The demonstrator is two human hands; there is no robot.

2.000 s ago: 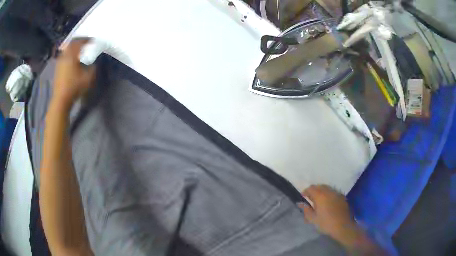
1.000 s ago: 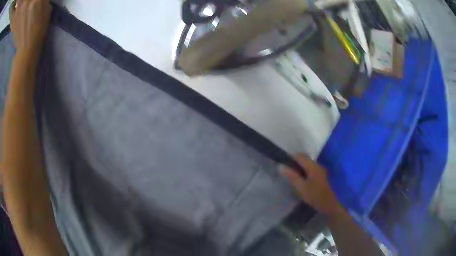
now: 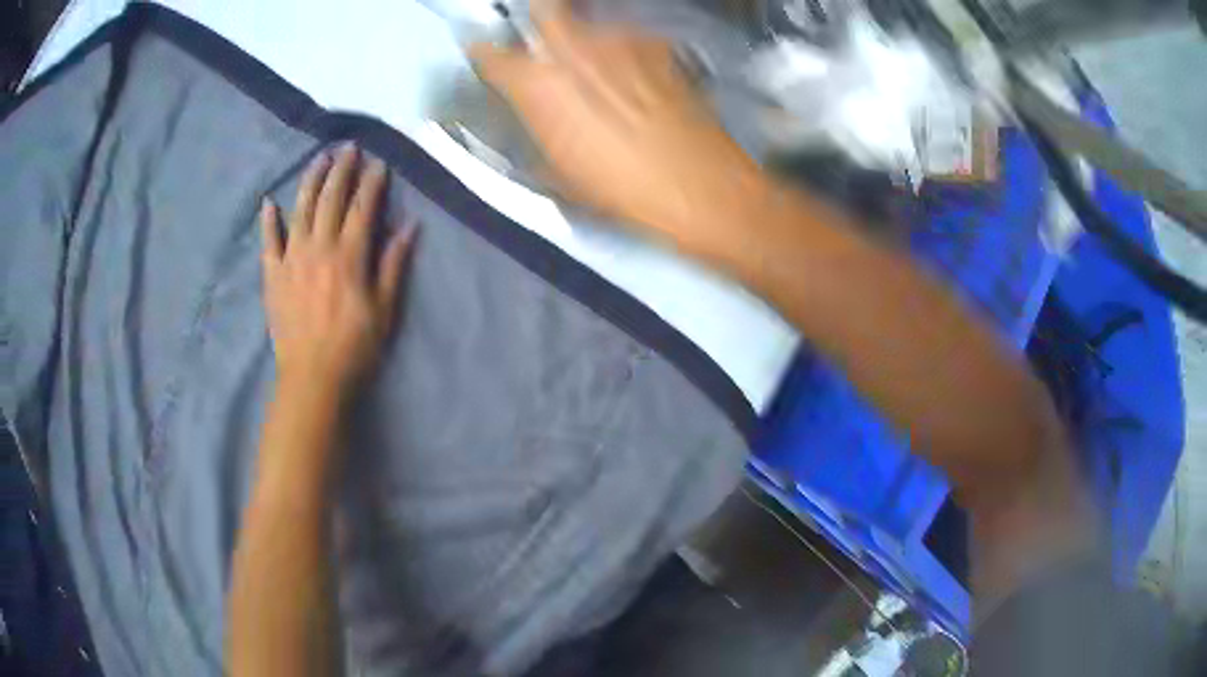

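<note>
The denim garment (image 3: 490,357) lies spread over the white table, its grey inside facing up and a dark band (image 3: 530,251) running along its far edge. My left hand (image 3: 324,265) lies flat on the grey cloth just below the dark band, fingers a little apart, holding nothing. My right hand (image 3: 609,132) is blurred at the top centre, beyond the band, over a blurred grey shape. The iron cannot be made out clearly, and whether my right hand grips it cannot be told.
The white table surface (image 3: 715,311) shows beyond the garment. A blue crate or sheet (image 3: 860,423) is at the right, with dark strips (image 3: 1079,344) in it. A pale cloth bundle (image 3: 874,99) and a dark cable (image 3: 1085,199) are at the upper right.
My left hand has moved from the band's upper left end onto the cloth. My right hand has let go of the band's lower right end and moved up to the top centre.
</note>
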